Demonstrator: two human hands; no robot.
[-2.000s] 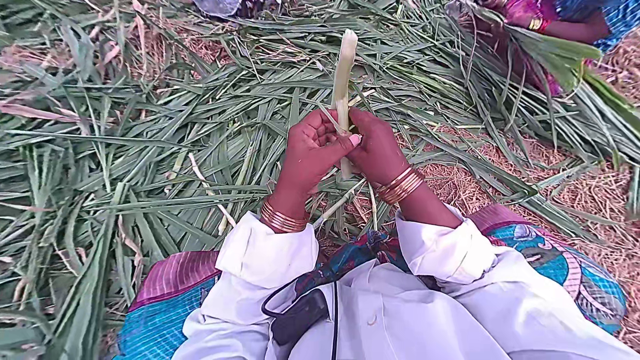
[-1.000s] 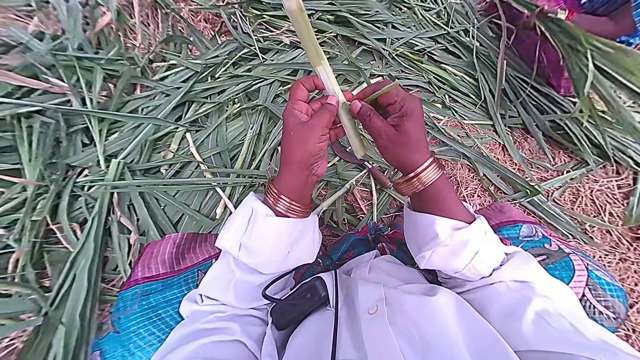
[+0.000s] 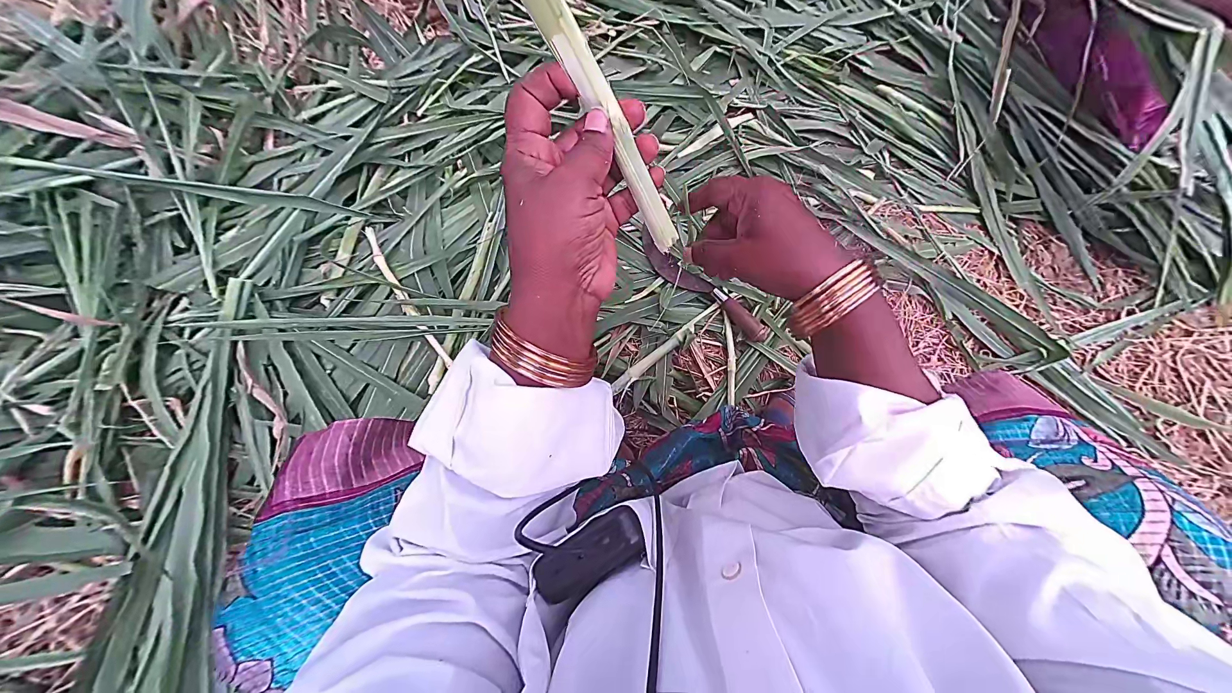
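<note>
My left hand [image 3: 568,192] holds a pale green plant stalk [image 3: 616,115] between thumb and fingers, its upper end running past the top edge of the view. Close to the stalk's lower end is my right hand [image 3: 765,236], thumb and index finger bent near it; whether they pinch a thin strip cannot be told. Below both hands a sickle lies on the leaves, with a dark curved blade [image 3: 679,274] and a brown handle [image 3: 744,320]. Gold-coloured bangles circle both wrists.
Long cut green leaves [image 3: 318,221] cover the ground all around. Dry straw [image 3: 1179,371] shows at the right. Patterned blue and maroon cloth [image 3: 318,525] spreads over my lap. A black device [image 3: 589,556] with a cord rests on my white shirt. Purple cloth [image 3: 1116,77] is at the upper right.
My hands have moved apart, the right one down toward the stalk's lower end. The stalk now stands higher in view and leans left. The sickle, partly visible a second ago, shows more plainly.
</note>
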